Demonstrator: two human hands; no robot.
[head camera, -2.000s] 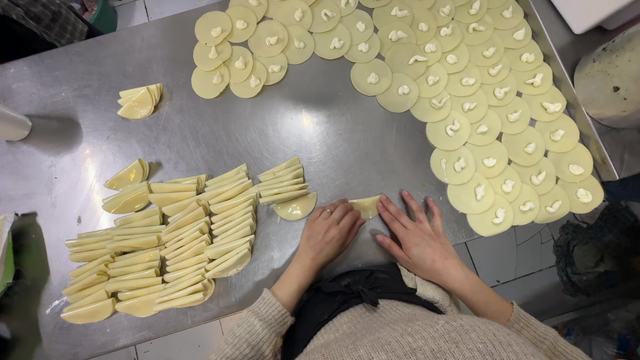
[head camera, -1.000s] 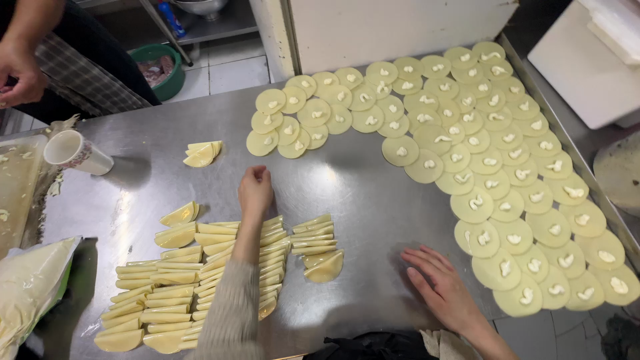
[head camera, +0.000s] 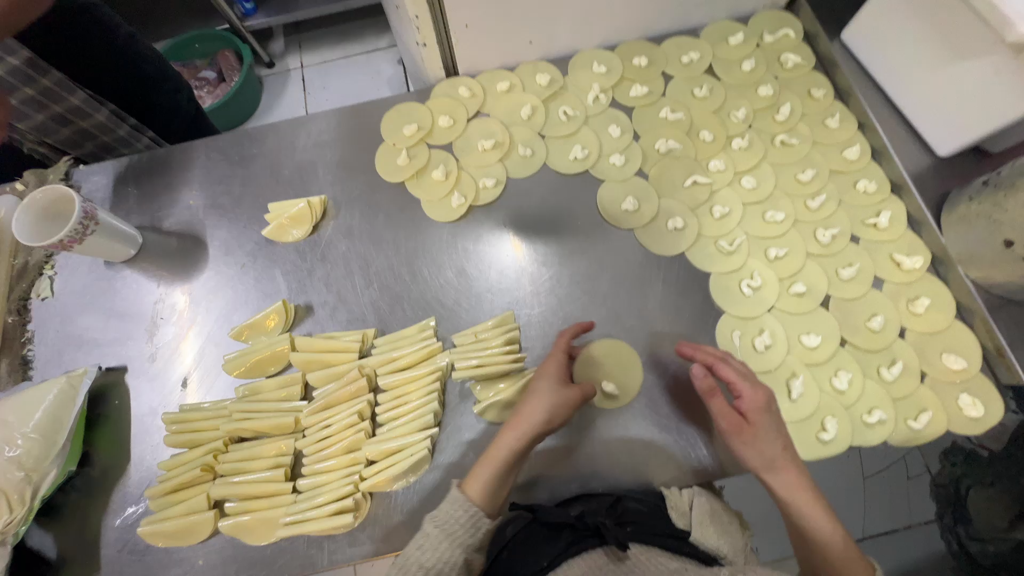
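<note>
A round dough wrapper (head camera: 610, 360) with a dab of white filling near its lower edge lies on the steel table in front of me. My left hand (head camera: 562, 380) touches its left edge, fingers curved around the rim. To the right of the wrapper, my right hand (head camera: 732, 396) hovers with fingers apart, holding nothing, close to the spread of round wrappers (head camera: 748, 288) topped with white dabs. Rows of folded wrappers (head camera: 328, 432) lie at lower left, and a short row of folded pieces (head camera: 486, 348) is just left of my left hand.
A patterned cup (head camera: 80, 224) stands at the table's left, above a plastic bag (head camera: 36, 448) of pale contents. A small folded stack (head camera: 294, 218) sits further in. Beyond the table are a green tub (head camera: 220, 80) and a person in a checked apron (head camera: 72, 96). A raised metal edge (head camera: 904, 192) borders the right side.
My left hand has come back from the far middle of the table to near my body, where a round wrapper now lies between my hands. The view has shifted.
</note>
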